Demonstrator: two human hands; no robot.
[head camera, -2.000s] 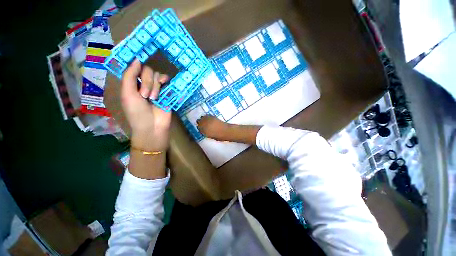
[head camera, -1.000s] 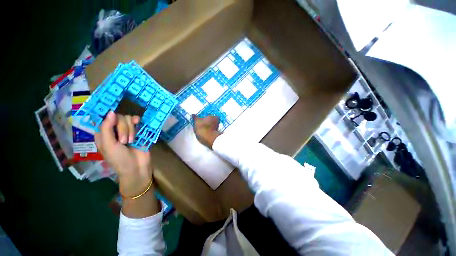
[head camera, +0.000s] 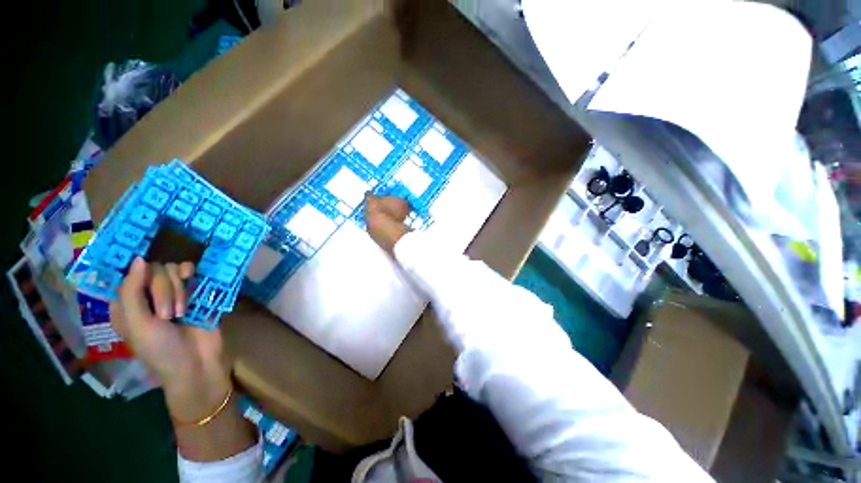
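My left hand (head camera: 160, 307) holds a loose stack of blue key frames (head camera: 203, 212) raised over the carton's left edge; their square openings show. My right hand (head camera: 387, 219) is inside the carton, at the near end of the shorter row of blue key frames (head camera: 411, 177). Its fingers are curled at the frames; whether they grip one is hidden. The longer row (head camera: 342, 184) lies behind it, with white showing through the openings. A white sheet (head camera: 363, 311) lies bare below the rows.
The open brown carton (head camera: 312, 85) has high walls around my right hand. A white compartment tray (head camera: 595, 245) with black parts stands to the right, above another brown box (head camera: 689, 368). Printed sheets (head camera: 99, 330) lie at the left, with a clear bag (head camera: 137, 90) behind.
The view has shifted, so the carton appears further left. The nearer row of frames in the carton has become shorter. My right hand stays at that row; my left hand still holds the stack.
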